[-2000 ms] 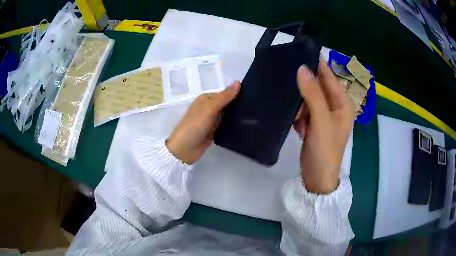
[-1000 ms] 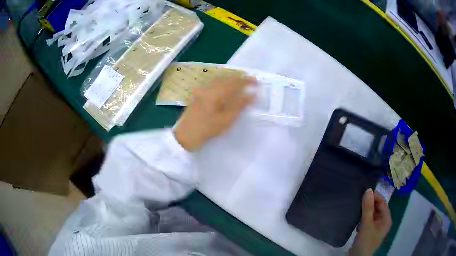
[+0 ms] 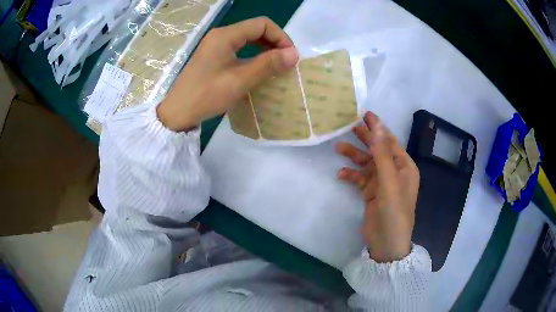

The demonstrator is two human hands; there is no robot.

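My left hand (image 3: 225,70) pinches the top edge of the sticker sheet (image 3: 281,106) between thumb and fingers and holds it raised and slightly curved. Several tan stickers with green print show on the sheet. My right hand (image 3: 387,183) is at the sheet's lower right corner with fingers spread; whether a fingertip grips the edge cannot be told. The black phone case (image 3: 434,198) lies on the white foam sheet (image 3: 286,201) at the right, its window end away from me. My right hand and sleeve are beside it and partly overlap it.
The blue scrap bin (image 3: 498,155) with tan waste pieces stands right of the case. Packed sticker sheets (image 3: 160,46) and tangled white liner strips (image 3: 79,36) lie at the upper left. A brown carton (image 3: 42,170) is at the left. A dark case (image 3: 536,274) shows at the lower right edge.
The sticker sheet, flat under my left hand before, is now lifted and held. My right hand has let go of the phone case and moved to the sheet. The case lies on the foam.
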